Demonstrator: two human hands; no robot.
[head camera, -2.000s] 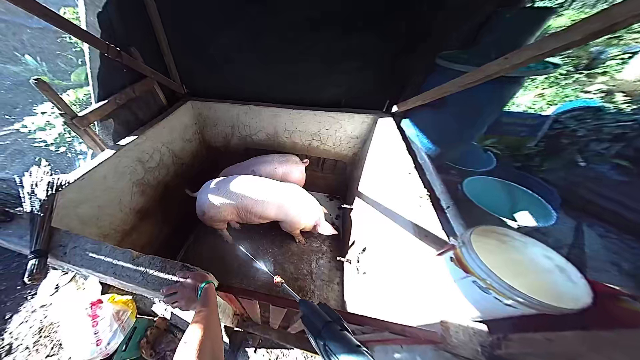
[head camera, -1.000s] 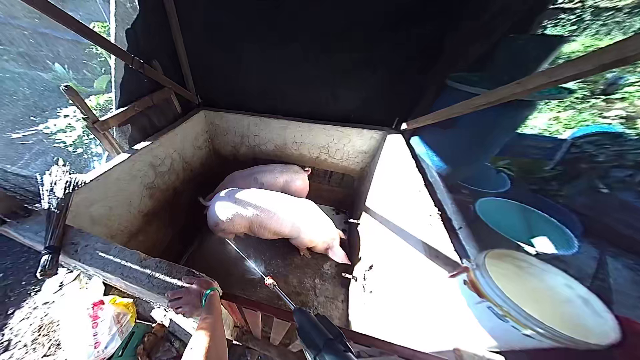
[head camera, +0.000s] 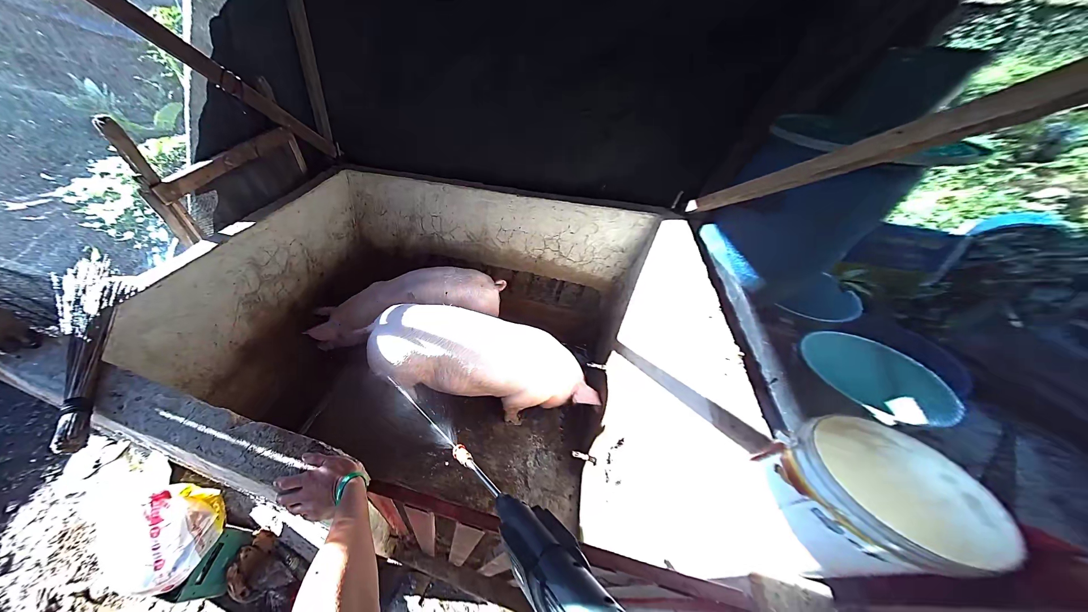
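Note:
My left hand (head camera: 320, 486), with a green band at the wrist, rests on the top of the pen's low concrete wall (head camera: 195, 425). A black spray gun (head camera: 544, 544) with a thin metal lance and an orange nozzle (head camera: 461, 455) reaches in over the red wooden gate (head camera: 459, 531); my right hand is outside the view. Water sprays from the nozzle toward the hind legs of the nearer pink pig (head camera: 476, 348), which stands with its head to the right. Behind it, a second pig (head camera: 425, 293) faces left near the wall.
A white bucket (head camera: 914, 493) stands at the right, beside teal and blue tubs (head camera: 884, 378). A stick broom (head camera: 82, 365) leans on the wall at the left. A plastic bag (head camera: 161, 535) lies below my left arm. Wooden poles (head camera: 892, 140) slant overhead.
The rear pig's head now shows at the left, where the nearer pig hid it before. The spray has shifted toward the nearer pig's hind legs. My left hand stays on the wall.

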